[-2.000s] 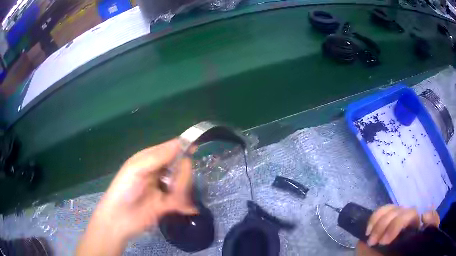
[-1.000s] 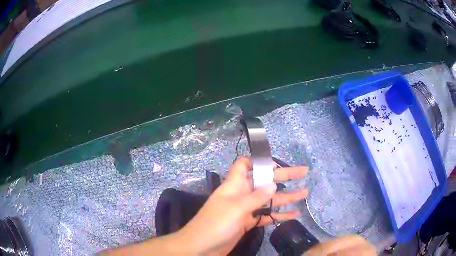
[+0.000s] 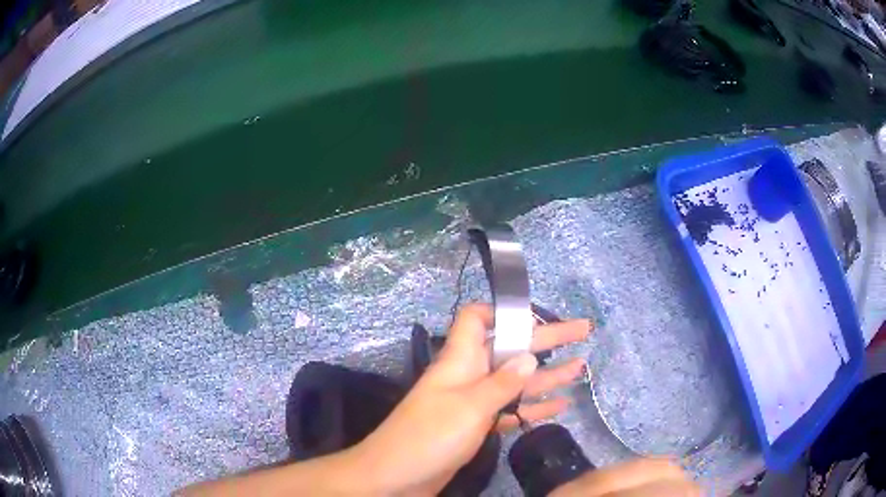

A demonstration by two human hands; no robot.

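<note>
A shiny curved silver headband strip (image 3: 510,291) stands upright in my left hand (image 3: 466,393), with the thumb on its lower end and the other fingers spread behind it. A thin black wire (image 3: 460,281) runs beside the strip. My right hand (image 3: 636,480), cut off by the bottom edge, holds the black electric screwdriver (image 3: 546,460), its front end close to my left fingers. The bit tip is not clear. A black ear cup (image 3: 335,408) lies left of my left wrist. Another black cup (image 3: 476,473) is partly hidden under my left hand.
A blue tray (image 3: 719,320) with tiny black screws (image 3: 707,221) and a blue cup (image 3: 772,189) is at right. Silver headbands are stacked beside it (image 3: 828,209) and at bottom left (image 3: 24,461). Black headphone parts (image 3: 690,53) lie on the green belt (image 3: 408,116). Bubble wrap (image 3: 194,388) covers the bench.
From the oldest frame, my left hand and the strip have moved right, and the screwdriver has come left to meet them. Over the last second both hands have barely moved.
</note>
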